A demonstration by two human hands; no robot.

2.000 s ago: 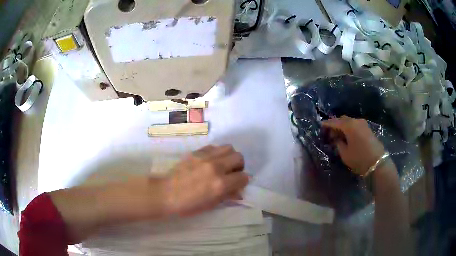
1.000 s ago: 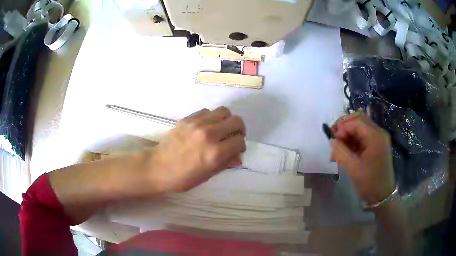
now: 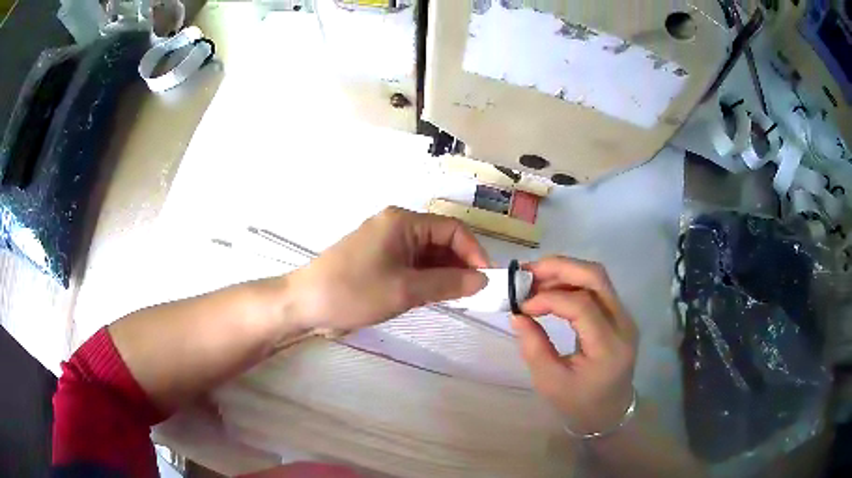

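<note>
My left hand (image 3: pixel 392 271) pinches a white elastic strip (image 3: pixel 486 290) near its end, in front of the sewing machine. My right hand (image 3: pixel 584 341) holds a small black loop (image 3: pixel 514 287) that lies around the strip, with the strip's end showing beyond it at my right fingertips. More elastic strips (image 3: pixel 374 401) lie in a pile below my hands. The tan guide bars (image 3: pixel 486 222) with a red patch (image 3: pixel 525 205) are just behind my hands, under the machine head (image 3: pixel 560 84). The needle is hard to make out.
A clear bag of black pieces (image 3: pixel 747 345) lies at the right. Finished white rings (image 3: pixel 794 140) are heaped at the upper right, and one ring (image 3: pixel 177 61) lies at the upper left. A wrapped dark bundle (image 3: pixel 70 140) lies at the left.
My right hand has moved left from the bag with a black piece, which is now around the strip. My left hand has raised the strip's end to it. The view has shifted.
</note>
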